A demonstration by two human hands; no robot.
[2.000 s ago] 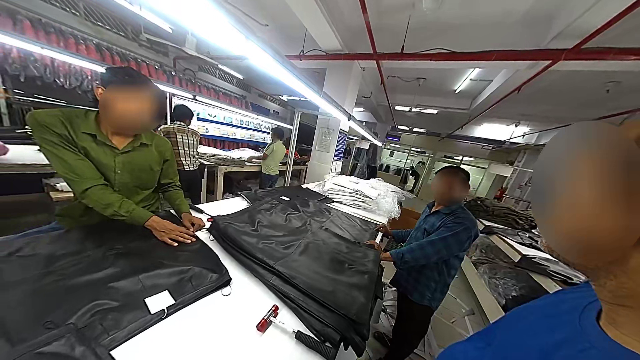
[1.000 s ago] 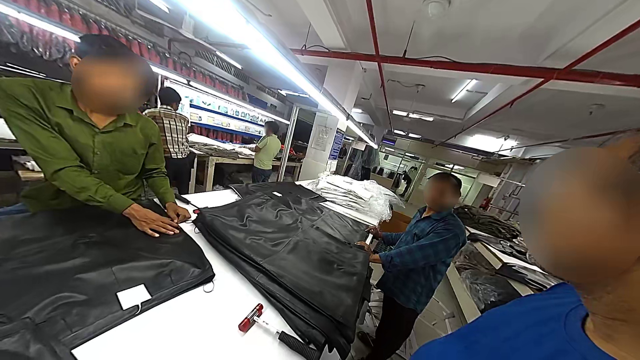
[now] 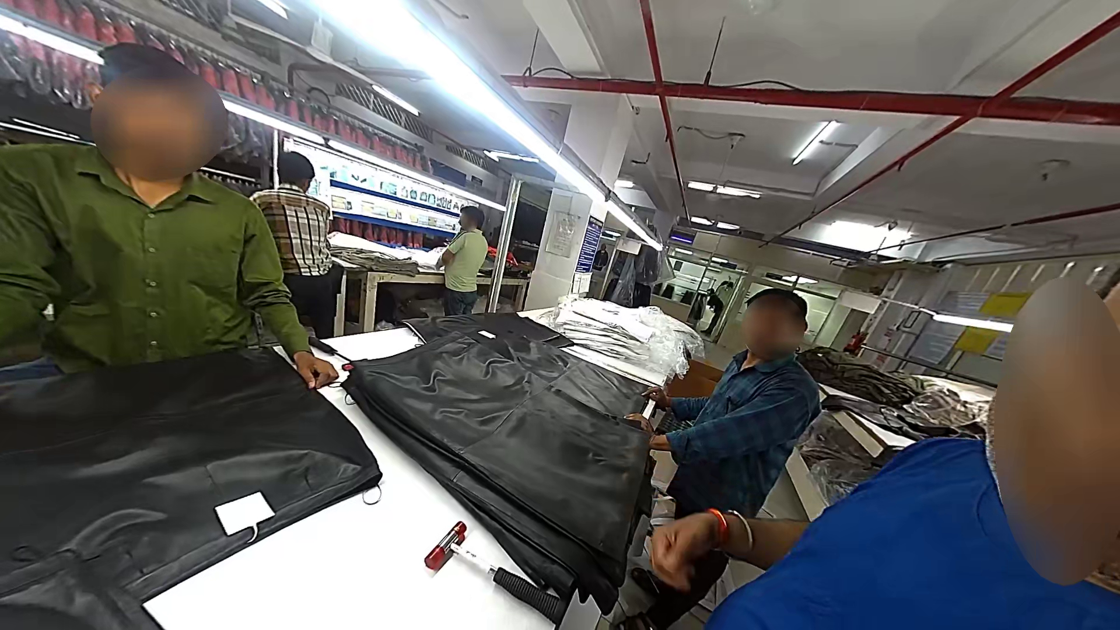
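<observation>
Neither my left hand nor my right hand is in view. Nearest on the white table (image 3: 385, 560) lies a brush-like tool with a red head and black ribbed handle (image 3: 525, 595). Beyond it is a stack of black leather-like garments (image 3: 525, 420). Another black garment (image 3: 175, 446), with a white tag (image 3: 245, 514), lies on the left, under the hand of a person in a green shirt (image 3: 166, 271). A person in a blue checked shirt (image 3: 752, 411) holds the stack's right edge. The bent hand (image 3: 687, 547) of a person in a blue T-shirt is close to that edge.
The person in the blue T-shirt (image 3: 919, 542) stands very close at right. White plastic-wrapped goods (image 3: 621, 337) lie at the table's far end. Tables piled with dark garments (image 3: 857, 376) are at right. Two more people stand at a back table (image 3: 394, 280).
The person in green has straightened up, leaving one visible hand at the garment's corner. A hand with wristbands has come into view beside the person in the blue T-shirt.
</observation>
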